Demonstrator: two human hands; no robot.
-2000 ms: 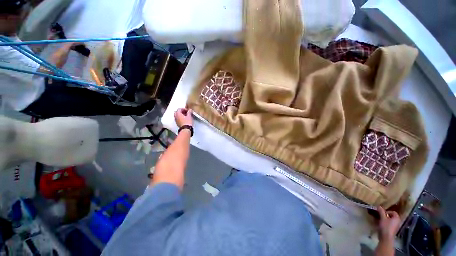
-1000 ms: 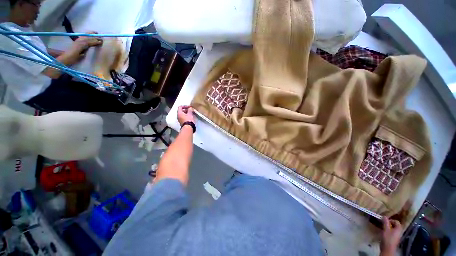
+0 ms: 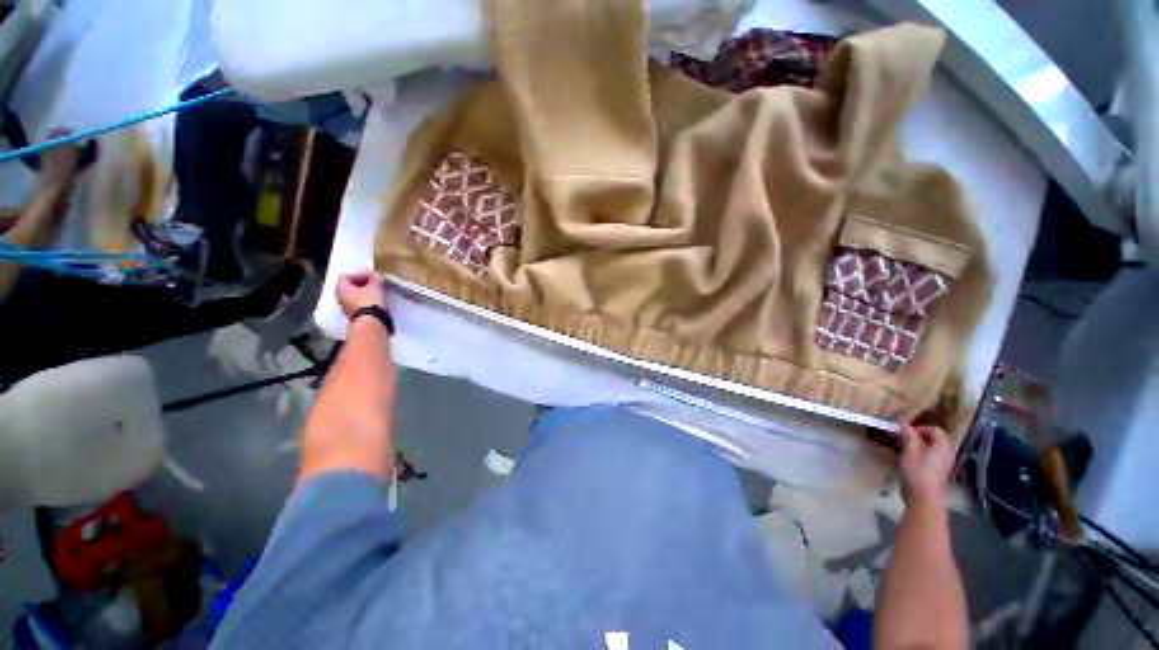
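The tan jacket [image 3: 737, 216] lies spread on the white padded table, with patterned pockets at left [image 3: 465, 213] and right [image 3: 880, 309]. Its gathered hem band [image 3: 712, 353] faces me. A white tape measure [image 3: 572, 343] runs straight along the hem edge. My left hand [image 3: 361, 295] pinches the tape's left end at the hem's left corner. My right hand [image 3: 924, 450] pinches the tape near the hem's right corner. The fingertips are small in view, so whether they also grip the cloth cannot be told.
A white padded board [image 3: 369, 45] stands behind, with a sleeve over it. The iron [image 3: 1061, 483] is at the right edge. Blue cords and a seated person's arm [image 3: 45, 191] are at left. A padded form [image 3: 79, 429] and a red item [image 3: 108, 540] are lower left.
The view has shifted, so the jacket sits further left and higher. The tape now shows as a taut, bright line along the hem. Both hands keep their places at the hem's ends.
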